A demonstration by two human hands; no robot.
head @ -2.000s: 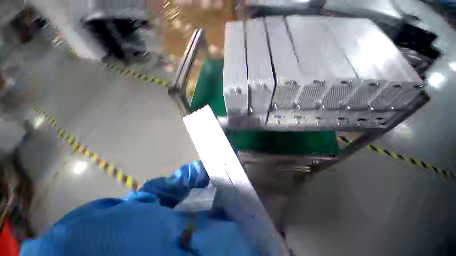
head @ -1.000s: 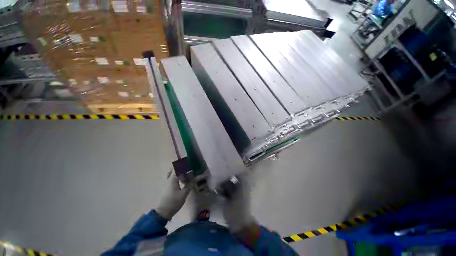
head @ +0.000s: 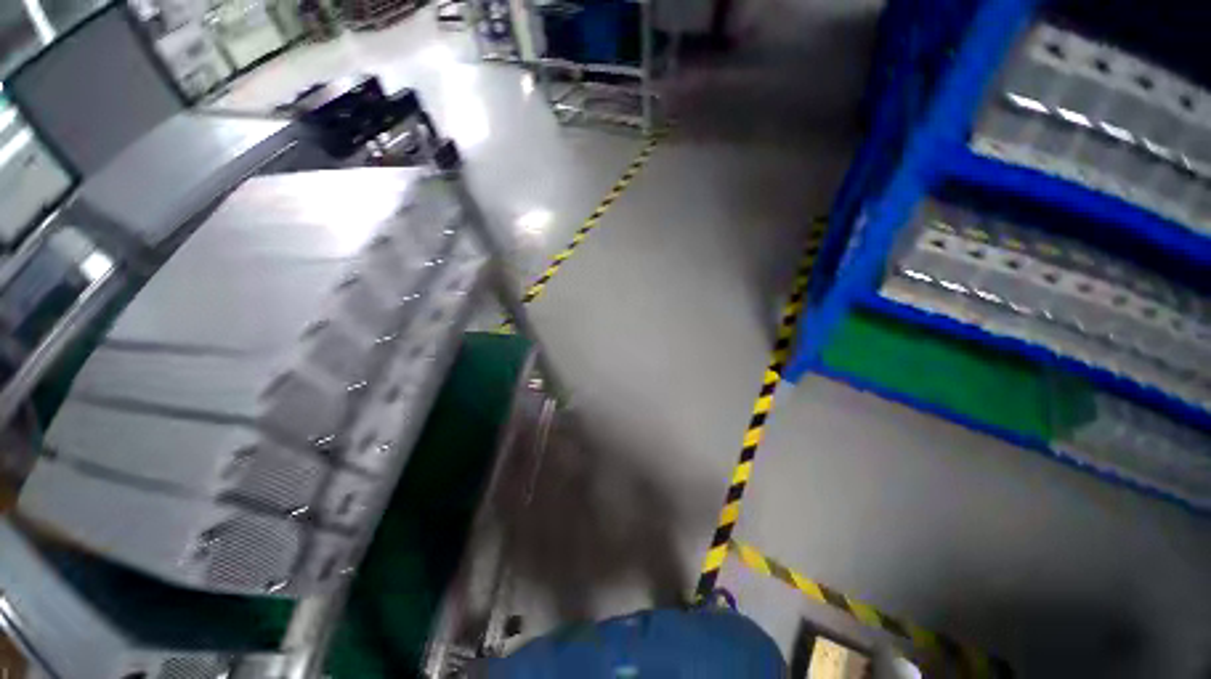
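Note:
A row of silver rack-mount chassis units [head: 239, 345] stands on edge on the green mat [head: 432, 497] of the trolley at the left. Their vented, socketed end faces point toward the aisle. A silver frame rail [head: 494, 259] rises at the trolley's far corner. The wearer's blue smock [head: 638, 650] shows at the bottom edge. Neither of my hands is in the picture.
A blue storage rack [head: 916, 173] at the right holds more silver units [head: 1023, 272] above a green shelf mat [head: 916, 369]. Yellow-black tape [head: 746, 464] runs along the grey floor between trolley and rack. Another cart [head: 598, 100] stands at the far end.
The view has swung right, bringing the blue rack in and taking the cartons out. Both hands, seen at the near unit and rail a second ago, have left the picture.

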